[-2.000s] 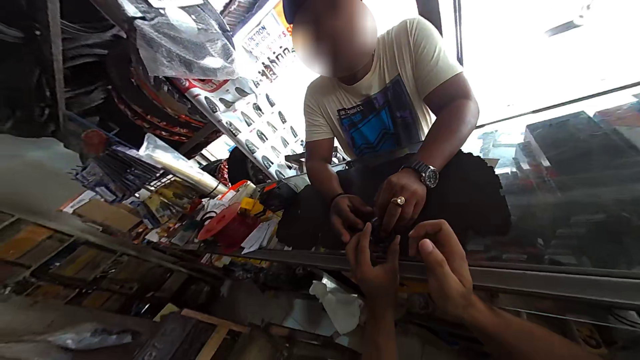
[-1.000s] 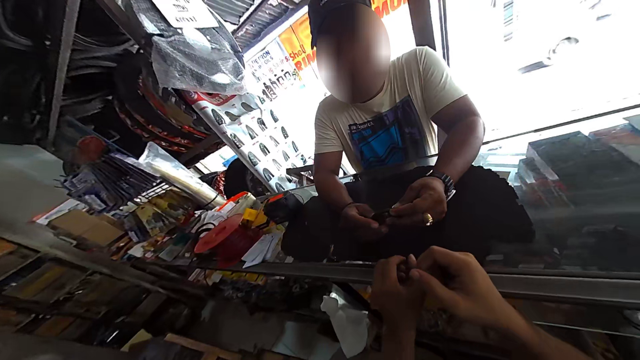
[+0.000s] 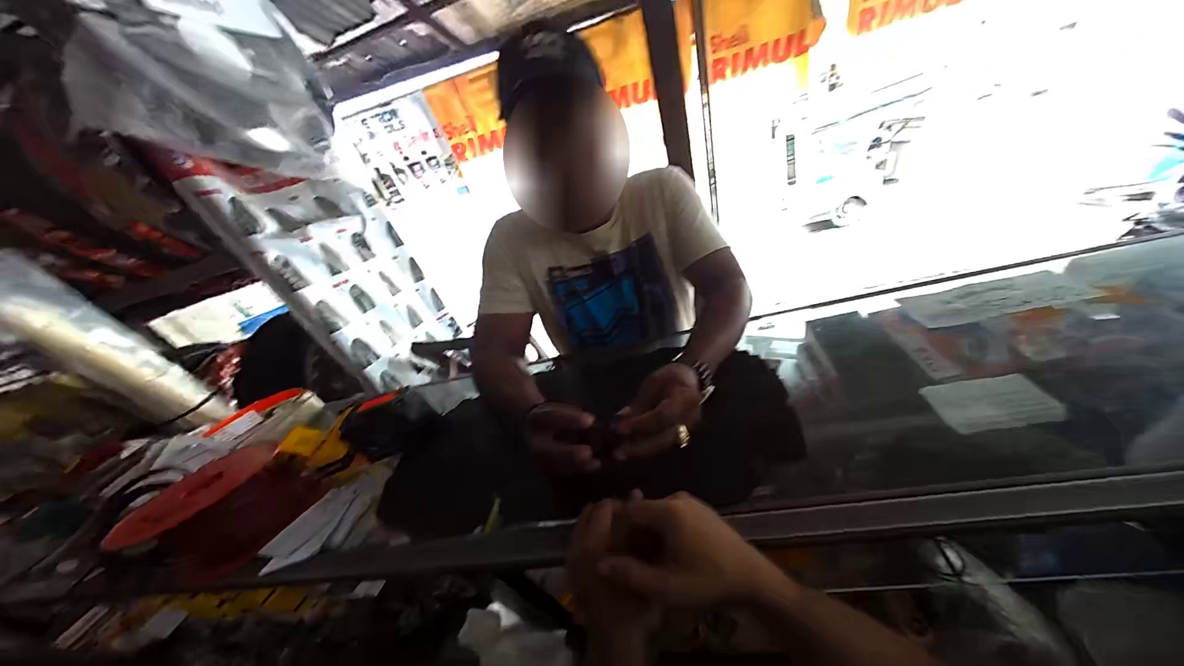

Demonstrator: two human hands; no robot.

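Note:
My left hand (image 3: 606, 569) and my right hand (image 3: 689, 555) are clasped against each other at the near edge of the counter. The fingers overlap, and whether anything lies between them is hidden. Just beyond, a person (image 3: 601, 277) in a cream T-shirt leans over a dark cloth (image 3: 453, 472) on the glass counter. The person's two hands (image 3: 615, 430) are close together around a small dark item too unclear to name. A watch and a ring show on one of them.
The metal edge (image 3: 925, 507) of the glass counter (image 3: 869, 444) runs across in front of me. Left of the cloth lie a red plastic dish-like item (image 3: 190, 490), papers (image 3: 324, 523) and clutter. White crumpled material (image 3: 513, 638) sits below the edge. Boxes (image 3: 934, 342) show at right.
My hands were apart beside the person's hands two seconds ago and are now together, nearer to me. The person's hands have drawn back from mine. The view has tilted up.

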